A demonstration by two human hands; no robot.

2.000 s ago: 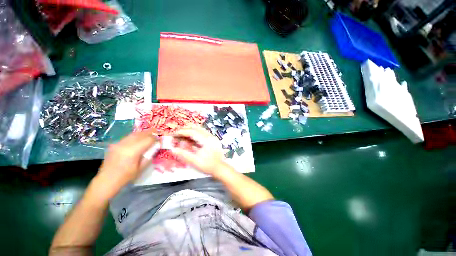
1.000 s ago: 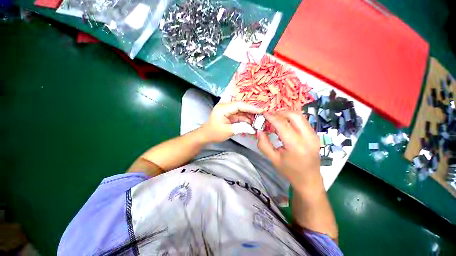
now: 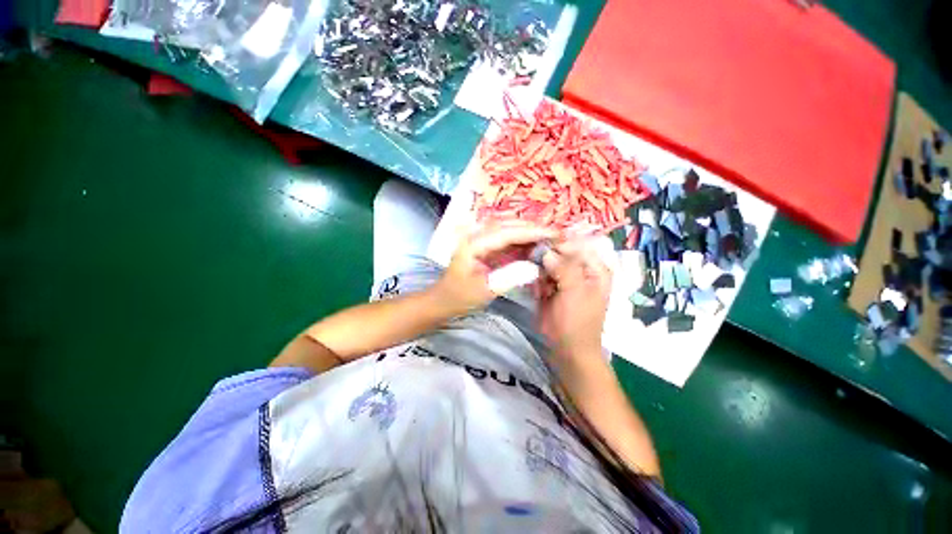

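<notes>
My left hand point(image 3: 482, 269) and my right hand point(image 3: 574, 292) meet at the fingertips over the near edge of the white board point(image 3: 668, 360). A tiny grey part point(image 3: 539, 253) is pinched between the fingertips of both hands. A white patch point(image 3: 513, 276) shows on a left-hand finger or thumb. The loose pile of red strips point(image 3: 564, 172) lies just beyond the hands. The pile of dark and pale square pads point(image 3: 684, 245) lies to the right of them. The right fingers are slightly blurred, and the part's details are hidden.
A heap of small metal parts point(image 3: 391, 63) lies on clear plastic beyond and left, beside a white card point(image 3: 485, 89). A large red tray or flat box point(image 3: 741, 94) is beyond the board. Brown cardboard point(image 3: 893, 224) with dark squares is far right. Clear plastic bits point(image 3: 825, 269) lie between.
The white piece between the fingertips a second ago now shows as a small grey part. My right hand has turned and drawn in closer to the left, uncovering more of the board and pads.
</notes>
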